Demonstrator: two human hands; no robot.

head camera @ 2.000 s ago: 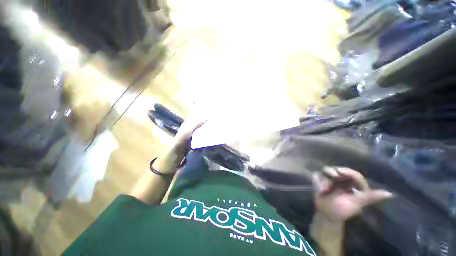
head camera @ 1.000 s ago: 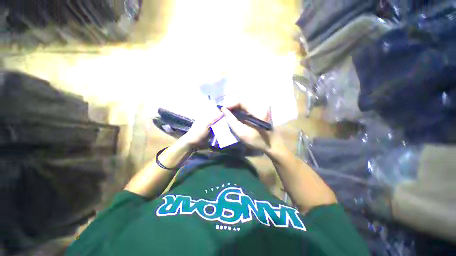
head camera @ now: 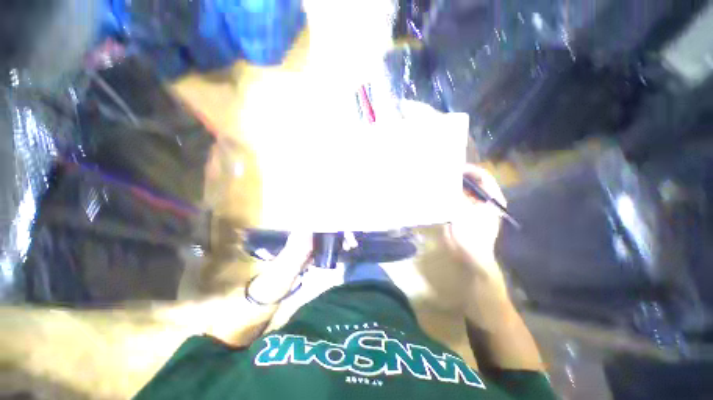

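Observation:
A white sheet of paper (head camera: 367,176), washed out by glare, is held in front of my chest. My left hand (head camera: 293,254) is at its lower left edge, partly hidden, closed on dark folded bundles (head camera: 383,245) under the sheet. A small dark object (head camera: 327,250) shows beside its fingers. My right hand (head camera: 478,215) is at the sheet's right edge, with a thin black pen (head camera: 489,198) between its fingers. The print on the sheet cannot be read.
Bright blue plastic (head camera: 254,27) is at the top left. Dark garments in shiny clear film (head camera: 563,211) lie on the right, and more dark wrapped goods (head camera: 117,156) are on the left. Pale floor (head camera: 70,344) shows at the lower left.
The sheet is now spread flat between my hands. My right hand has moved right to its edge with the pen. The view has shifted, and blue plastic now shows at the top left.

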